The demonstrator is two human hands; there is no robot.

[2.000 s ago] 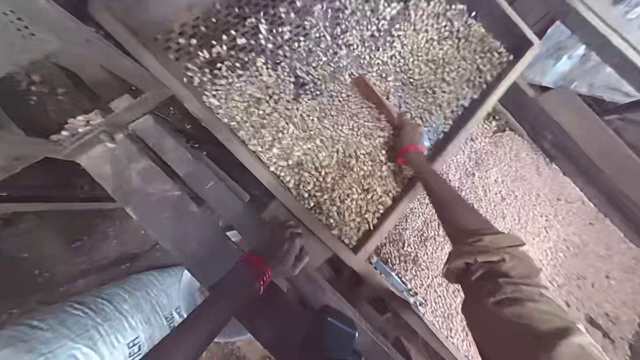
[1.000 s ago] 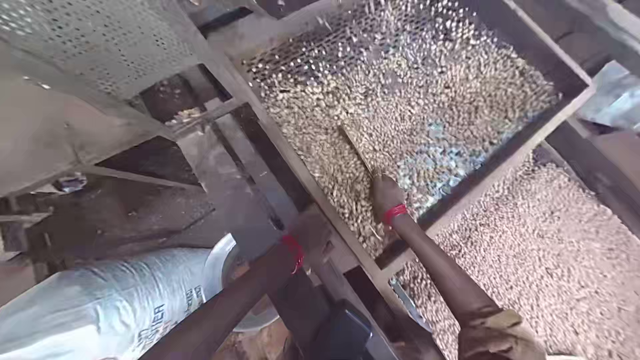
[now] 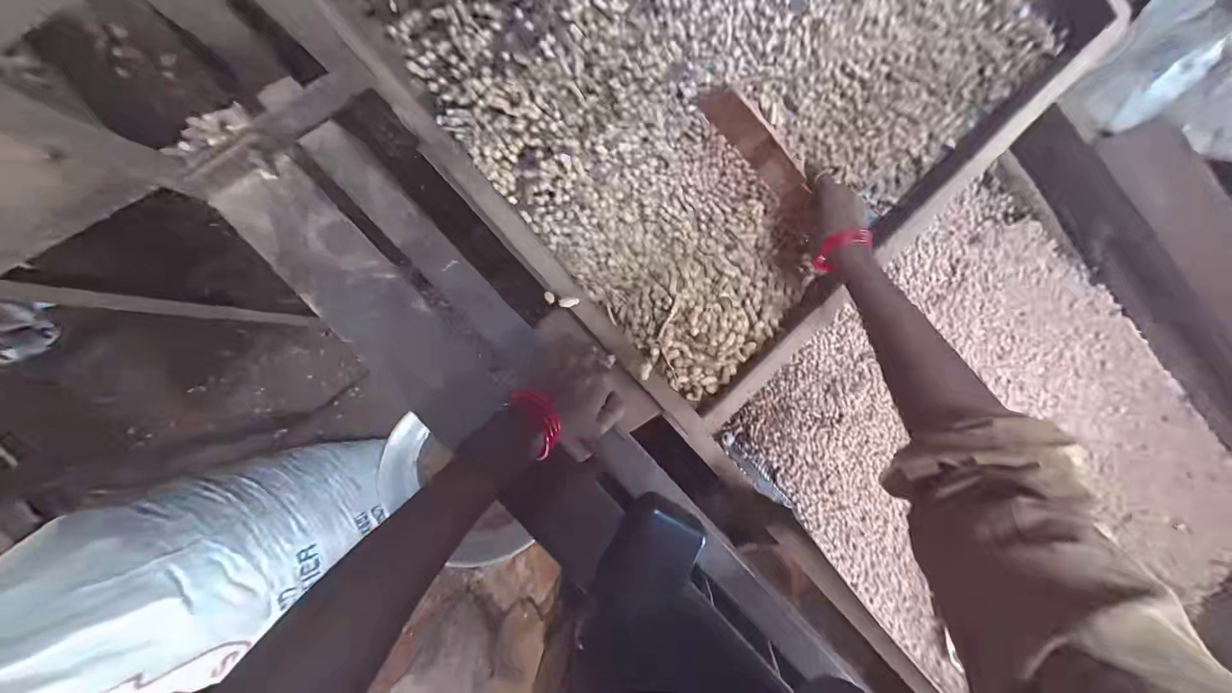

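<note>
My right hand (image 3: 835,217), with a red bangle at the wrist, grips a flat reddish-brown board (image 3: 756,140) whose far end lies on the pods. Unshelled peanuts, by their look, (image 3: 674,231) cover the floor of a framed sieve tray (image 3: 991,135); its perforations show in the earlier frames. My left hand (image 3: 582,385), also with red bangles, rests on the metal frame (image 3: 414,337) beside the tray's near corner, its fingers bent over a bar. Whether it grips the bar is hard to tell. Smaller pinkish kernels (image 3: 1039,337) lie heaped beyond the tray's right side.
A stuffed white woven sack (image 3: 173,568) bearing writing lies at lower left, beside a round metal basin (image 3: 491,534). A dark object (image 3: 645,577), unclear in kind, stands at bottom centre. Frame bars run diagonally at left; a few pods (image 3: 217,130) sit on a ledge.
The board in my right hand swings across the pods; its broad face now shows, where it looked thin a second ago. The tray has shifted relative to the frame. The view has moved too.
</note>
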